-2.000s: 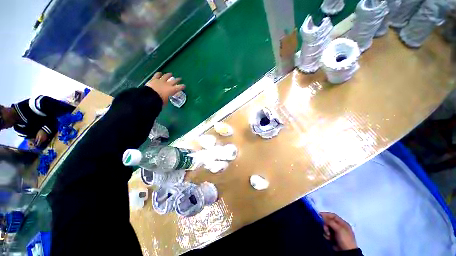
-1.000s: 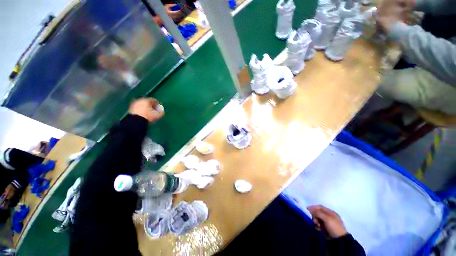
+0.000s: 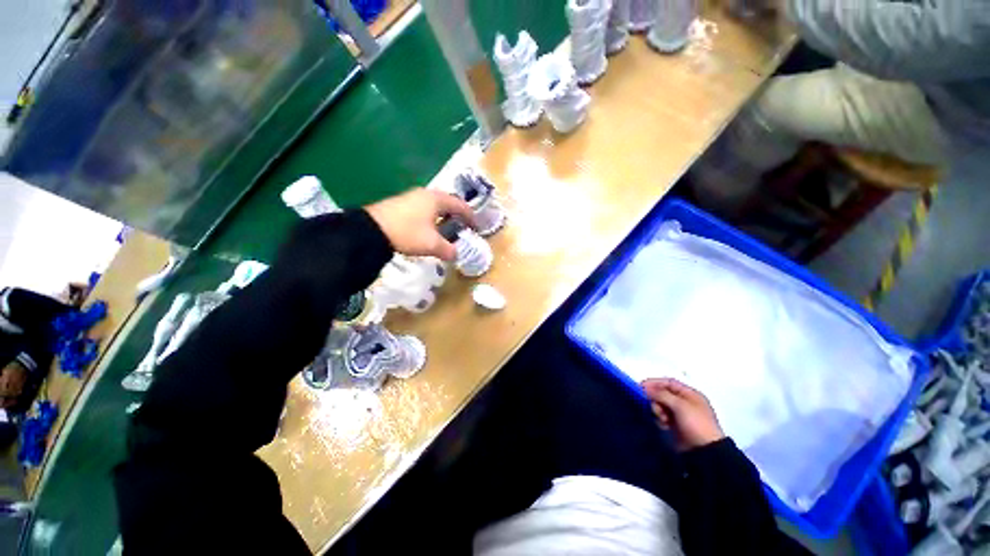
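Observation:
My left hand [image 3: 418, 225] reaches over the bench, its fingers closed on a small pale grey ribbed shell [image 3: 473, 253]. Another grey shell [image 3: 480, 203] with a notched open top stands just beyond my fingers. Small white squeeze bottles [image 3: 410, 285] lie clustered below my wrist, partly hidden. A small white rounded piece [image 3: 489, 297] lies alone near them. More grey shells [image 3: 375, 353] stand together at the near end of the bench. My right hand [image 3: 682, 413] is at the near rim of the blue crate with its fingers curled; whether it grips anything is unclear.
The blue crate [image 3: 749, 510] holds a white liner. Tall grey shells [image 3: 587, 41] stand at the bench's far end. A metal post [image 3: 461, 65] rises beside the green belt [image 3: 407, 147], which carries long grey parts [image 3: 179, 326]. A person's grey sleeve [image 3: 901, 38] is upper right, above a stool [image 3: 879, 168].
My left hand has come from over the green belt to the bench beside the standing shell, now with a grey shell in its fingers. The view has turned, showing more of the crate.

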